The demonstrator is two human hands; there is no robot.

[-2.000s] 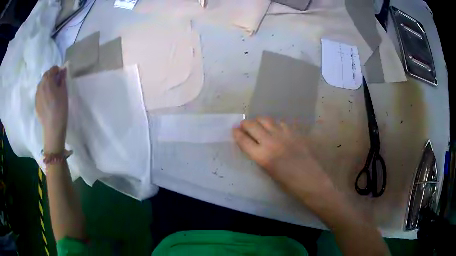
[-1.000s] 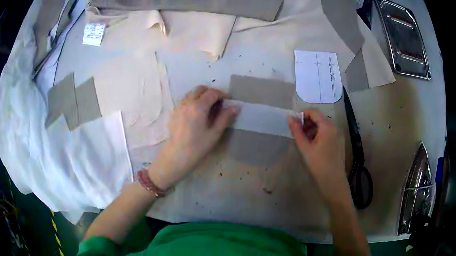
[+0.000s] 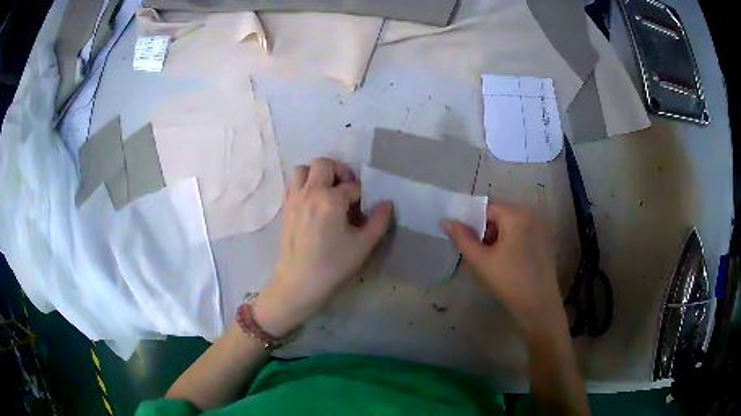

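Note:
A white interfacing strip lies slightly tilted across the middle of the grey-taupe pocket piece. The pocket piece shows above and below the strip. My left hand pinches the strip's left end between thumb and fingers. My right hand pinches its right end. The fingertips behind the strip are partly hidden. The white pocket template with ruled lines lies at the upper right of the pocket piece.
Black scissors lie right of my right hand. The iron is at the far right, a metal tray at upper right. White interfacing heaps at left beside pale pink pieces. A grey panel lies at the far edge.
Both hands have left their places at the heap and beside the pocket piece and now hold the strip over the pocket piece. Since one second ago the strip has moved slightly down and tilted more.

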